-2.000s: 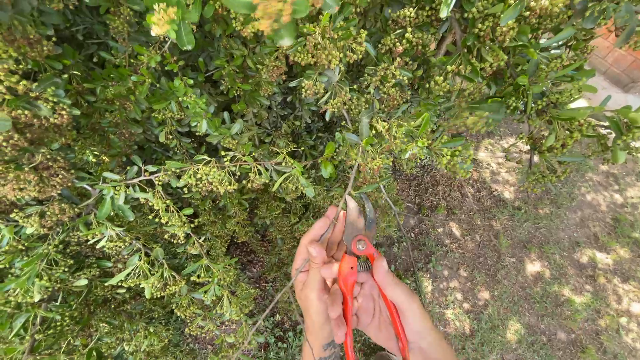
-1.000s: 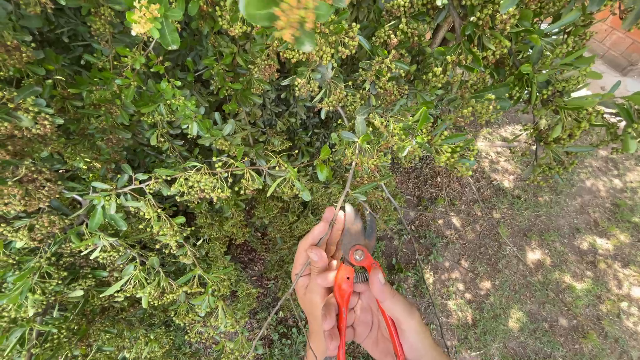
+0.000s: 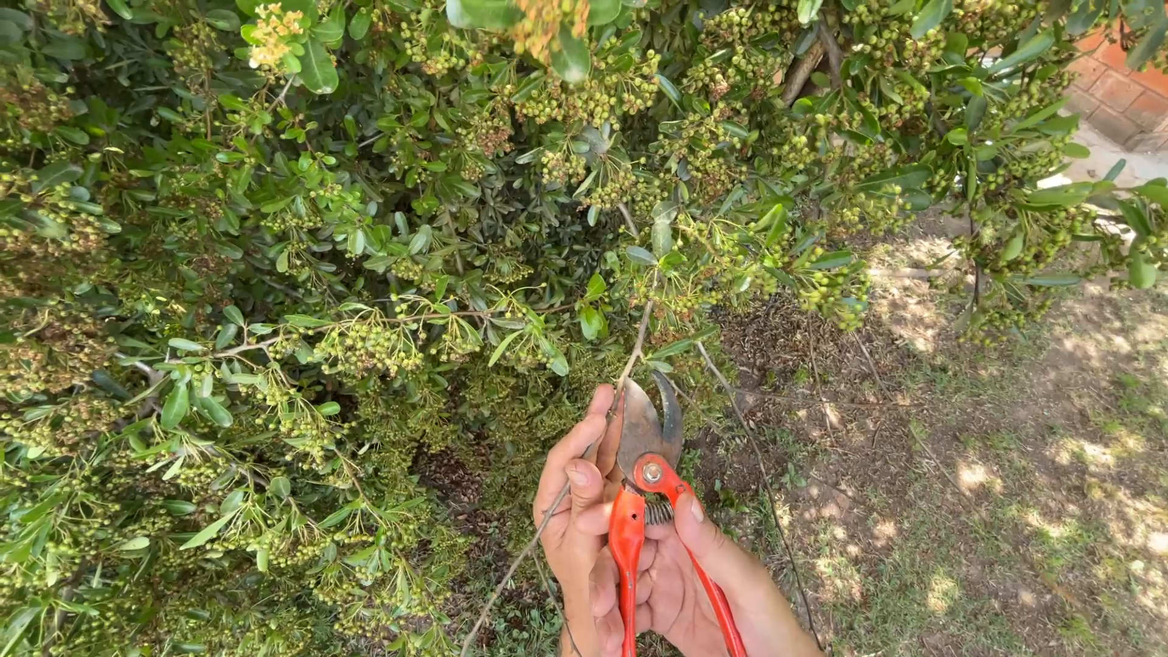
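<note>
My right hand (image 3: pixel 721 575) holds red-handled bypass pruning shears (image 3: pixel 651 472) with the blades pointing up and parted slightly at the tips. Close against it on the left, my left hand (image 3: pixel 575 538) grips a thin woody twig (image 3: pixel 638 342) between thumb and fingers. The twig runs from the shrub's leaves down past the left side of the blade and out at the bottom. The coil spring shows between the handles. Part of my left fingers is hidden behind the shears.
A dense shrub (image 3: pixel 365 342) with green berry clusters fills the left and top. Another bare thin stem (image 3: pixel 762 465) hangs just right of the shears. Dappled ground (image 3: pixel 985 511) with dry litter and sparse grass lies at right, and brick paving (image 3: pixel 1118 96) at the upper right.
The blades of the shears, parted two seconds ago, look closer together a second ago and slightly parted now. Both hands stay near the same twig.
</note>
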